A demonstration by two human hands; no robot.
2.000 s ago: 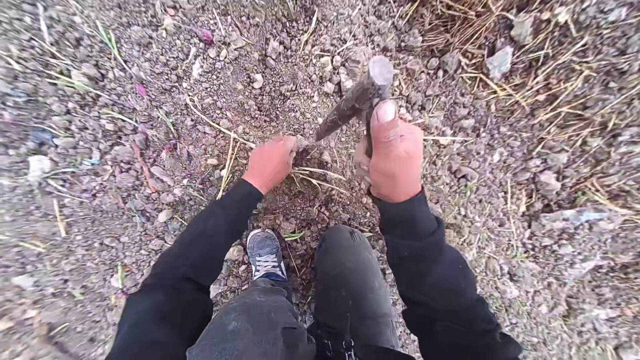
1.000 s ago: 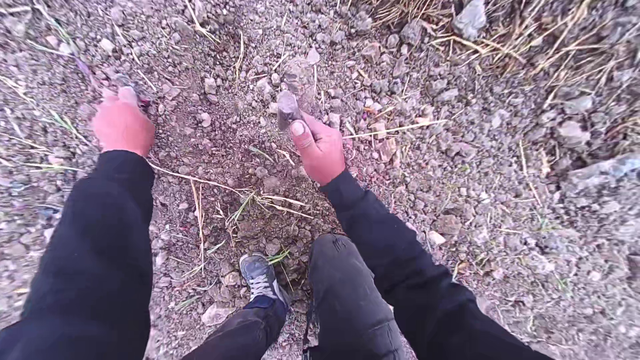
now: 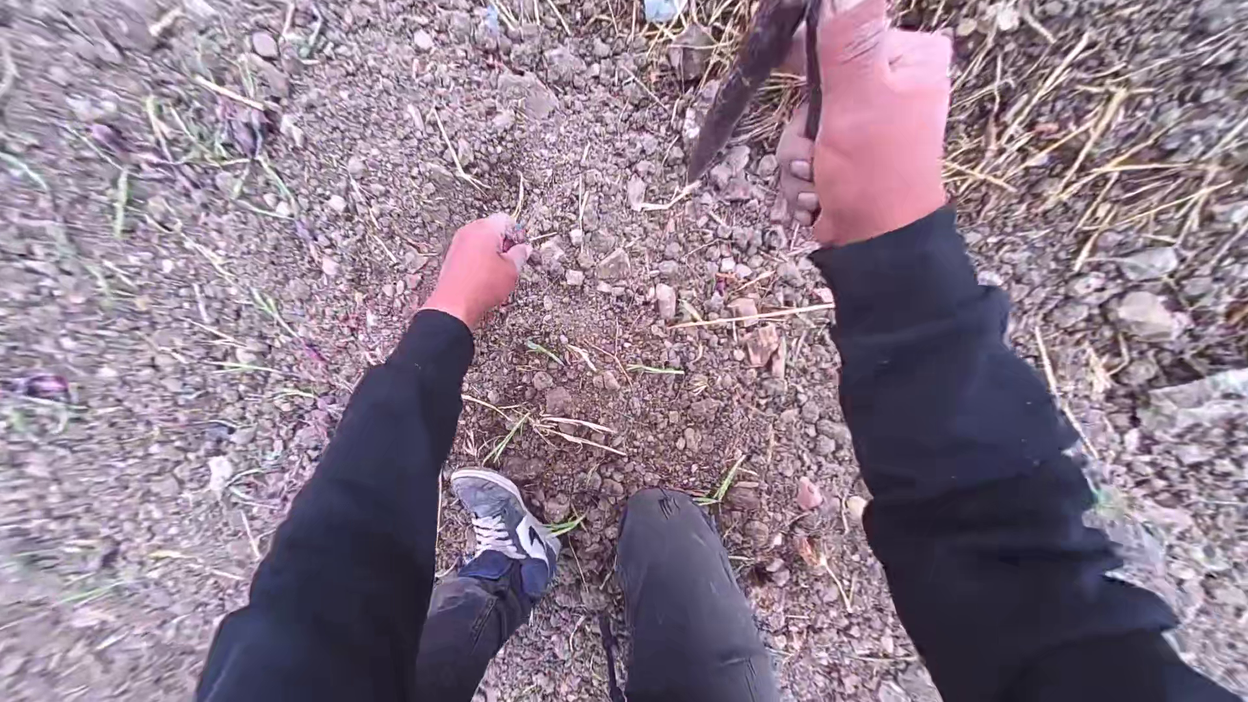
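My right hand (image 3: 873,127), near the top right, is closed around a dark tool with a pointed blade (image 3: 741,97). Its tip points down and left over the soil; the upper part of the tool runs out of the frame. My left hand (image 3: 478,268) is low over the stony soil (image 3: 624,370), left of the blade, with thumb and fingers pinched together. A thin dry stalk shows at its fingertips, and a small dark bit lies between them, too small to name. Short green and dry stems (image 3: 585,424) lie on the soil nearer my feet.
Dry straw (image 3: 1102,146) lies at the upper right, with a large pale stone (image 3: 1204,395) below it. Purple bulbs, perhaps onions (image 3: 44,387), and green leaves are scattered at the left. My sneaker (image 3: 502,522) and bent knee (image 3: 673,546) are at the bottom.
My left hand has come back from the far left, where it was one second ago, to the soil nearer the middle. My right hand has moved up and right with the tool.
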